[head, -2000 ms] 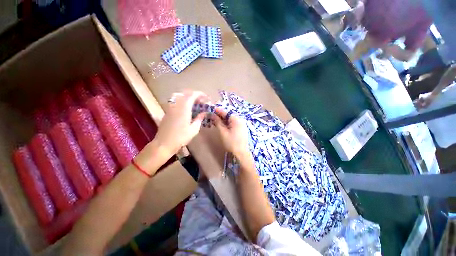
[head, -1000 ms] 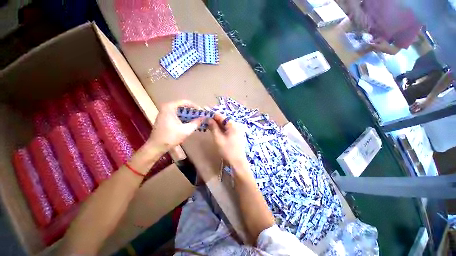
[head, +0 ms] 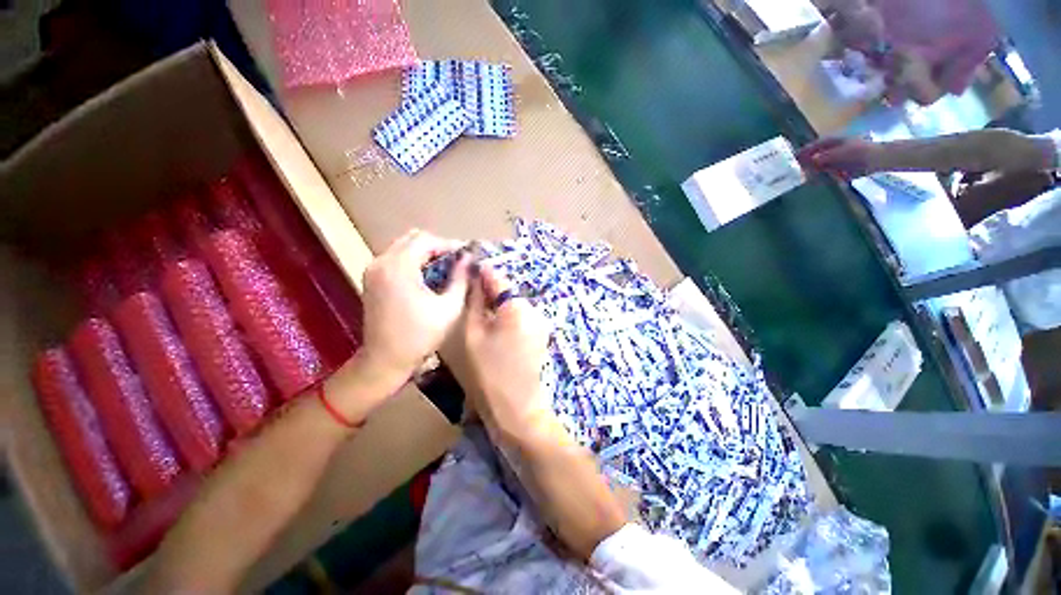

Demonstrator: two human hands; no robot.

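My left hand (head: 401,300) is closed around a handful of small strip boards (head: 440,271), mostly hidden by the fingers. My right hand (head: 500,331) touches it, fingertips at the same handful; whether it grips a strip of its own is hard to tell. A large loose heap of white and blue strip boards (head: 663,395) lies right of my hands. Two lined-up blocks of strips (head: 425,126) lie overlapping further up the bench, with small clear bits (head: 367,163) beside them.
An open carton (head: 297,186) with pink-red wrapped rolls (head: 192,349) stands at left. A pink bubble wrap sheet (head: 340,41) lies at the bench's far end. A green conveyor (head: 652,105) carries white boxes (head: 745,183). Another person's hand (head: 840,157) touches one. A clear bag (head: 832,552) lies lower right.
My hands have closed over the handful, so its striped row is now mostly hidden. The white boxes have moved along the conveyor, and another person's arm has reached in to one.
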